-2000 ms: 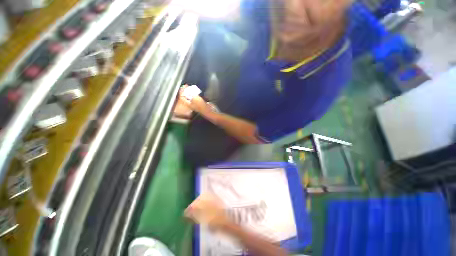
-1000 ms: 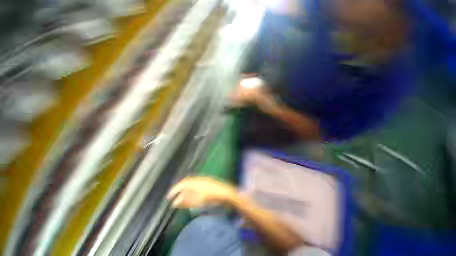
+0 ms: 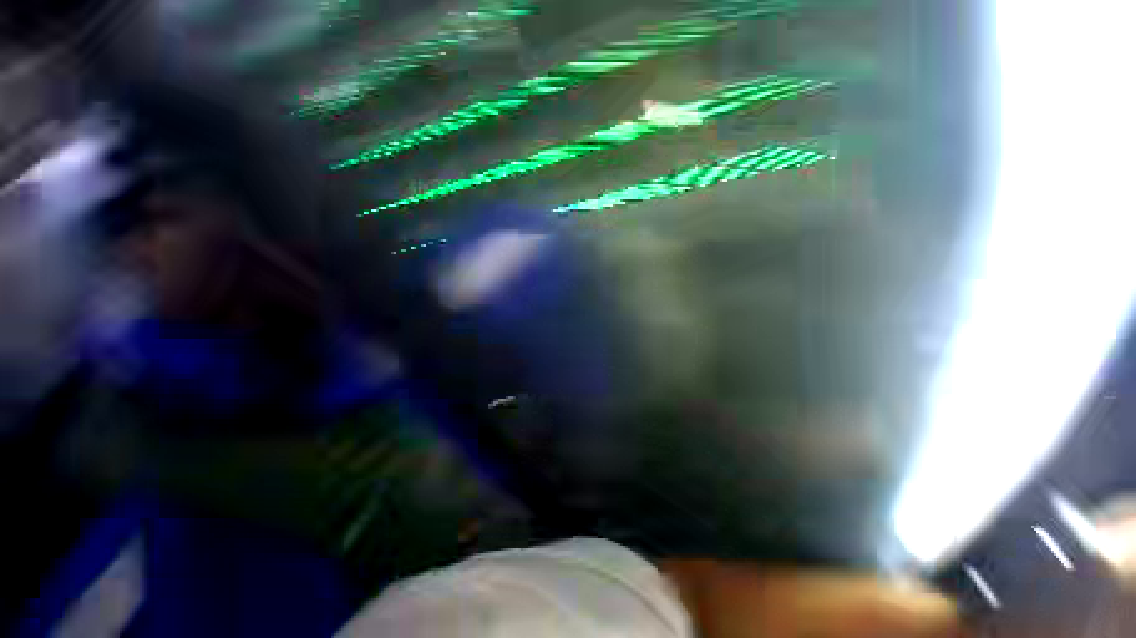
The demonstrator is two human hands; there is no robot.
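Note:
The view is heavily blurred. A pale sleeve stands at the bottom edge, and a bare forearm, seemingly my left, runs from it to the right. A skin-coloured patch at the right edge may be my left hand; its fingers and anything in it cannot be made out. No second hand can be made out. No power adapter can be told in the blur.
A very bright white light strip curves down the right side. Rows of green lights cross a dark panel at the top. Blurred blue shapes lie at the left, and a blue shape with a pale patch near the middle.
The view has swung away from the shelves, the coworker and the tray to the green lights and bright strip. The hand seen low in front has left that place.

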